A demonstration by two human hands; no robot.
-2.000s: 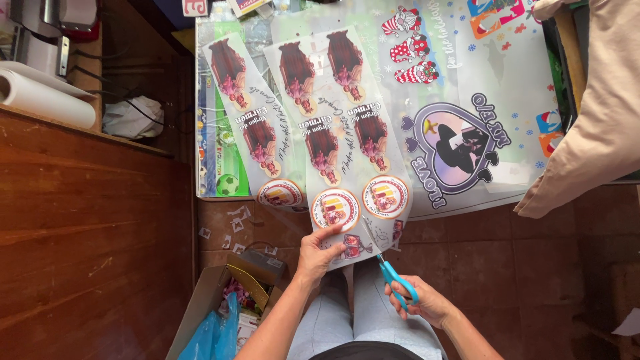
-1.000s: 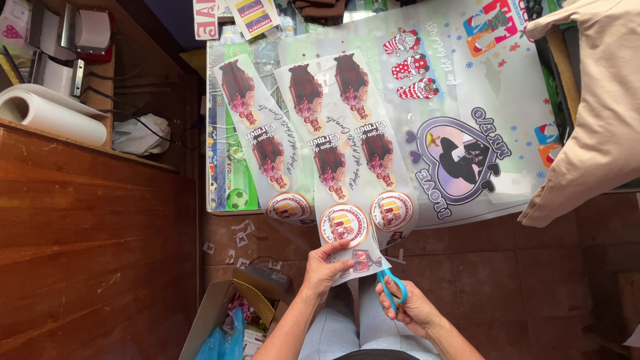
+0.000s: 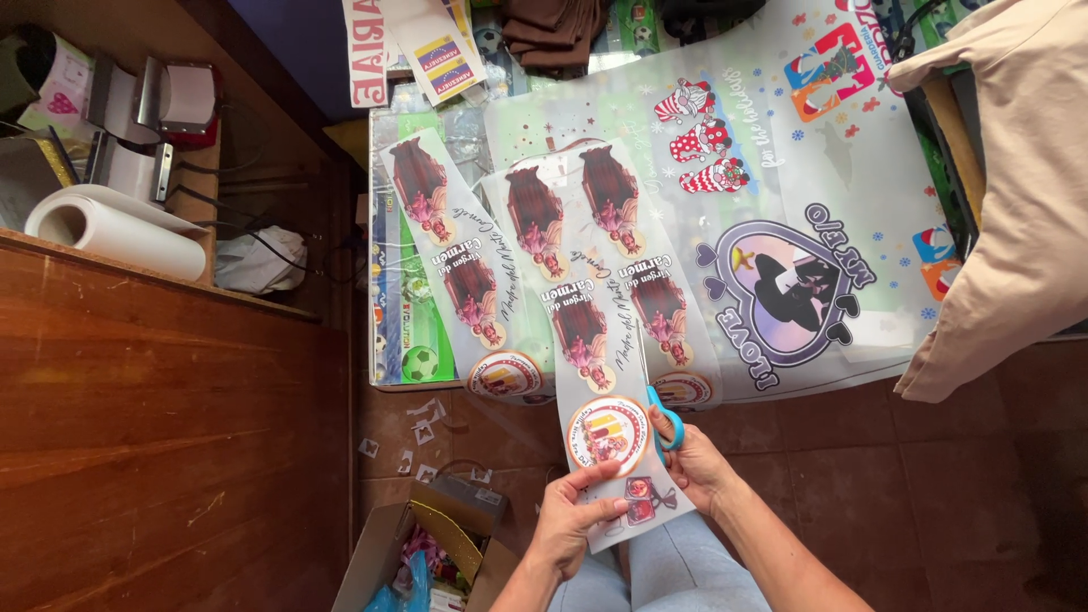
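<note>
My left hand (image 3: 571,520) pinches the lower end of a translucent printed transfer sheet (image 3: 595,374) between thumb and fingers, just below a round printed emblem. My right hand (image 3: 693,463) holds blue-handled scissors (image 3: 667,423) at the right edge of that strip, their blades pointing up between the two printed columns. A slit parts the lower portion of the sheet, and the right column (image 3: 663,297) lies beyond the blades. To the left, a separate printed strip (image 3: 459,272) rests slanted on the table with its lower end over the edge.
A large printed film (image 3: 884,170) covers the table's right side. Beige fabric (image 3: 994,187) hangs at the right. A cardboard box (image 3: 370,552) stands on the floor below, with paper scraps nearby. At the left, a white roll (image 3: 119,238) lies on a wooden shelf.
The scissors have moved up along the sheet from near its lower end. The strip in my left hand now stands apart from the right column, which was beside it before.
</note>
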